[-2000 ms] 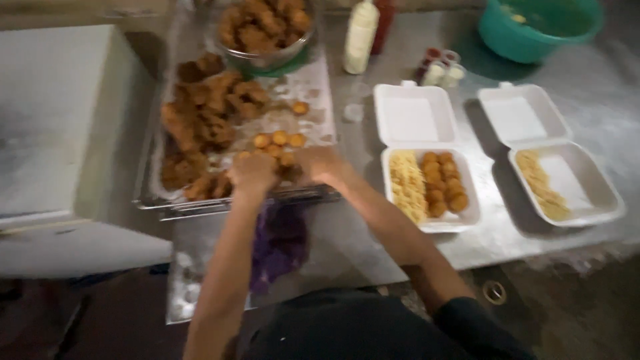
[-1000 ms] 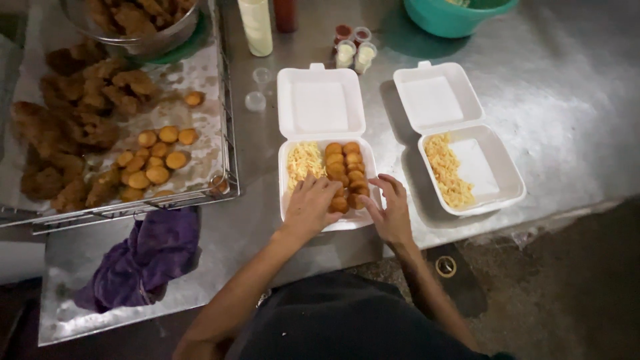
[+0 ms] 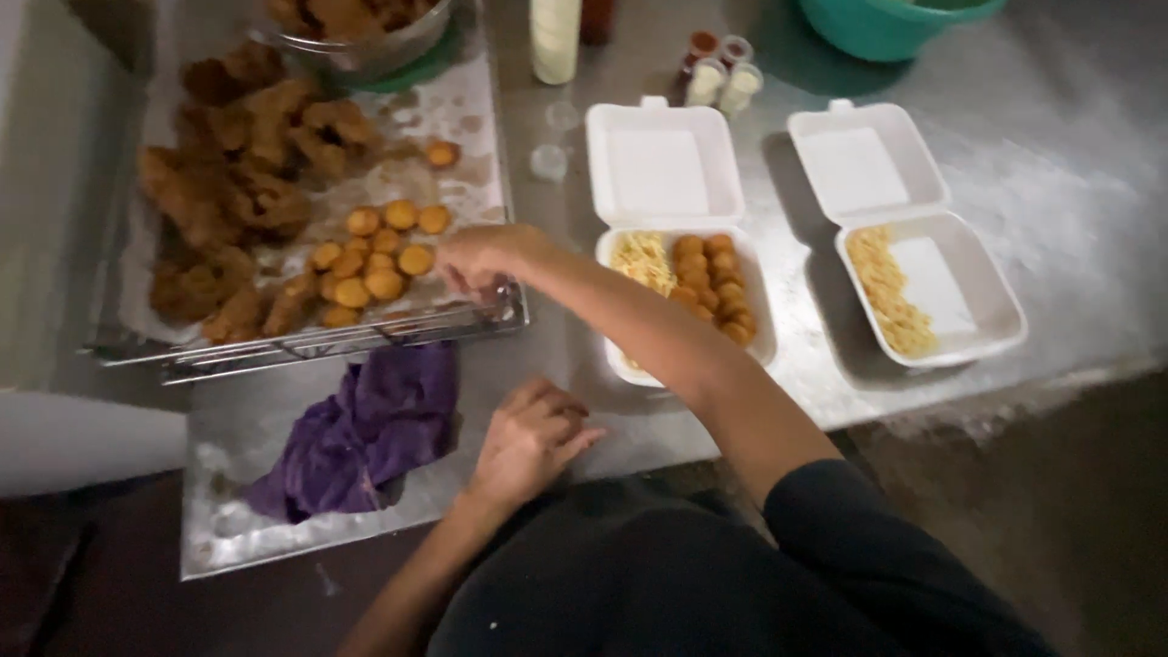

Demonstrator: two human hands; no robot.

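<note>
My right hand (image 3: 484, 259) is at the right edge of a paper-lined wire rack tray (image 3: 456, 321), beside round golden fried balls (image 3: 383, 283); motion blur hides whether its fingers hold anything. Brown battered fried pieces (image 3: 265, 119) lie left of the balls. My left hand (image 3: 534, 433), its fingers loosely curled, is over the metal table near the front edge, with nothing seen in it. Under my right forearm, an open white foam container (image 3: 762, 338) holds shredded slaw (image 3: 643, 260) and rows of fried balls (image 3: 721, 283). A second open foam container (image 3: 995, 319) holds pale yellow shreds (image 3: 890, 292) along its left side.
A purple cloth (image 3: 365, 438) lies crumpled before the tray. Small sauce cups (image 3: 721, 78), a pale sauce bottle (image 3: 555, 41) and a teal bowl (image 3: 885, 27) stand at the back. A glass bowl (image 3: 365, 46) of fried pieces sits on the tray. The table's front edge runs near my body.
Both hands have left the slaw and ball container, where they were a second ago. My right hand has moved left to the tray; my left hand is now lower left of the container.
</note>
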